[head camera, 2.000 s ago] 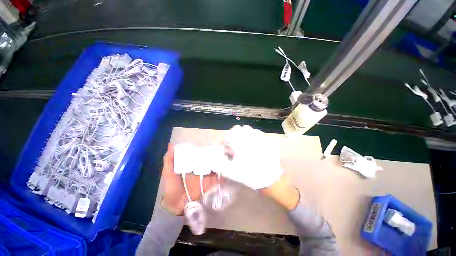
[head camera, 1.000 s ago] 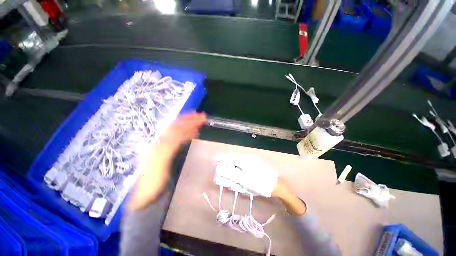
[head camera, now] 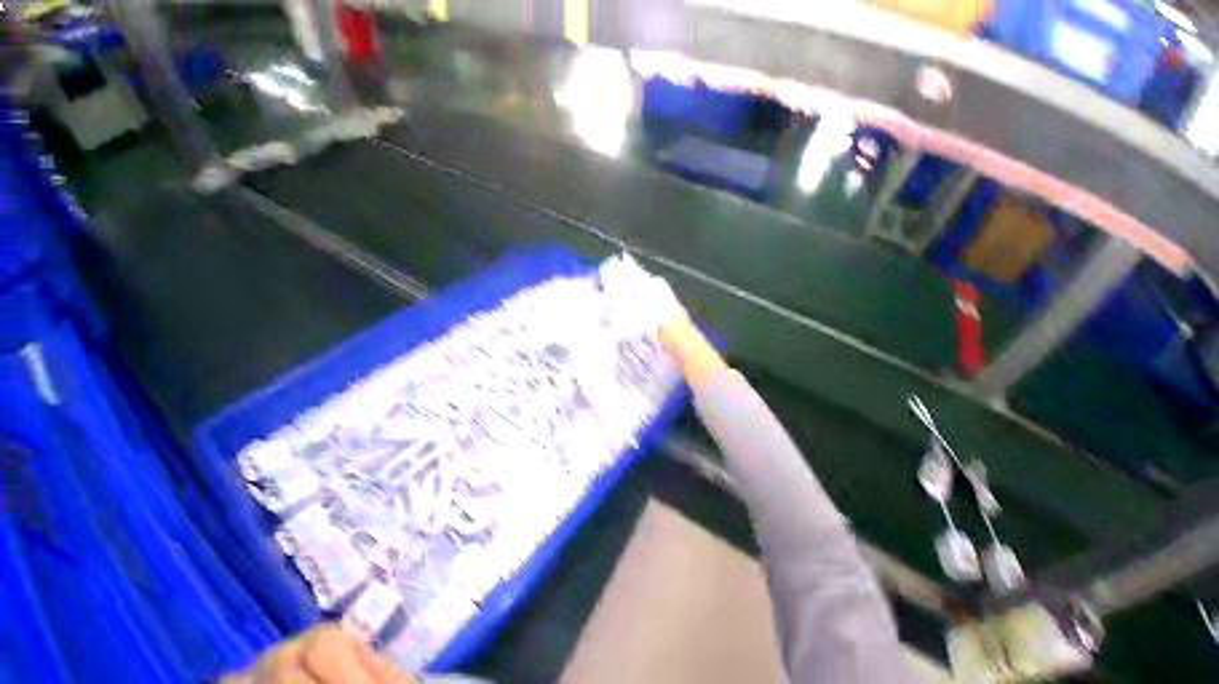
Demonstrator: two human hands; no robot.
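The blue crate (head camera: 238, 425) lies slanted at centre left, filled with white corded adapters (head camera: 455, 434); their details are washed out. My right hand (head camera: 642, 297), in a white glove, is at the crate's far right corner, over the rim and the adapters there. Its fingers are blurred and I cannot tell if they grip anything. My left hand (head camera: 321, 657), bare, is at the crate's near end beside the closest adapters, cut off by the bottom edge. Its fingertips are hidden, so its grip cannot be told.
Stacked blue crates (head camera: 80, 494) stand at far left. The beige board (head camera: 682, 601) shows partly behind my right sleeve. Adapters with cords (head camera: 957, 551) lie on the green conveyor (head camera: 816, 388) at right, beside a pale bottle (head camera: 1016, 644). A metal-framed shelf crosses the upper right.
The view has turned left. My right hand has left the adapters on the board and reached to the crate's far corner. My left hand has moved to the crate's near end.
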